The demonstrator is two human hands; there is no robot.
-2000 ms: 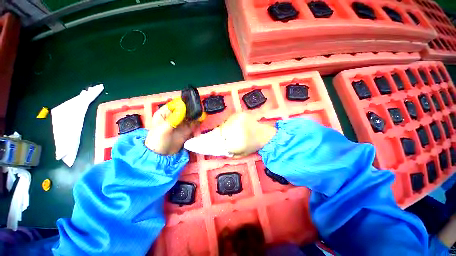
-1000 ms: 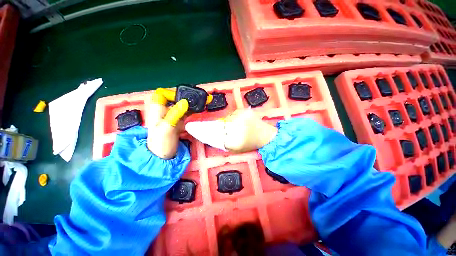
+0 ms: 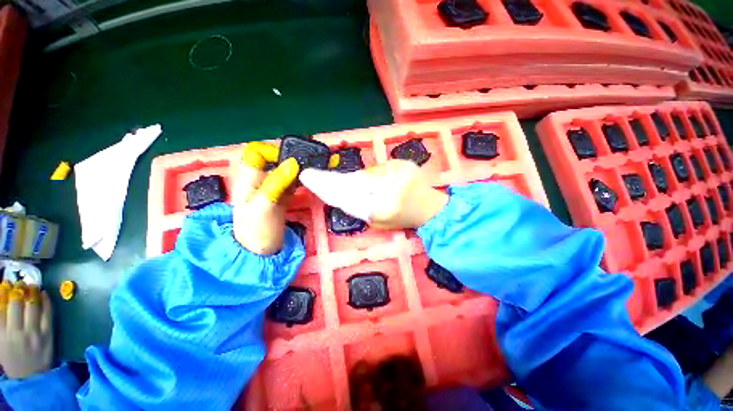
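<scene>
My left hand (image 3: 261,193), with yellow finger cots, holds a black unit (image 3: 303,151) above the back row of the pink foam tray (image 3: 386,329). The unit's ringed face is up and tilted. My right hand (image 3: 400,195) grips a white wiping cloth (image 3: 341,191) folded to a point over its fingertips. The cloth's tip is at the unit's lower edge; I cannot tell if it touches. More units sit in tray pockets, such as one in the lower middle (image 3: 368,290). My hands and sleeves hide part of the tray.
Stacked foam trays (image 3: 530,72) stand behind; another filled tray (image 3: 643,257) is at the right. At left are a spare wipe (image 3: 106,193), loose finger cots (image 3: 67,290) and a labelled container (image 3: 29,236). Another person's hand (image 3: 26,329) with yellow cots rests at the lower left.
The unit was turned in my left hand, bringing its ringed face into view, and now tilts back. My right hand has moved the cloth up to it. Another person's hand has appeared at lower left.
</scene>
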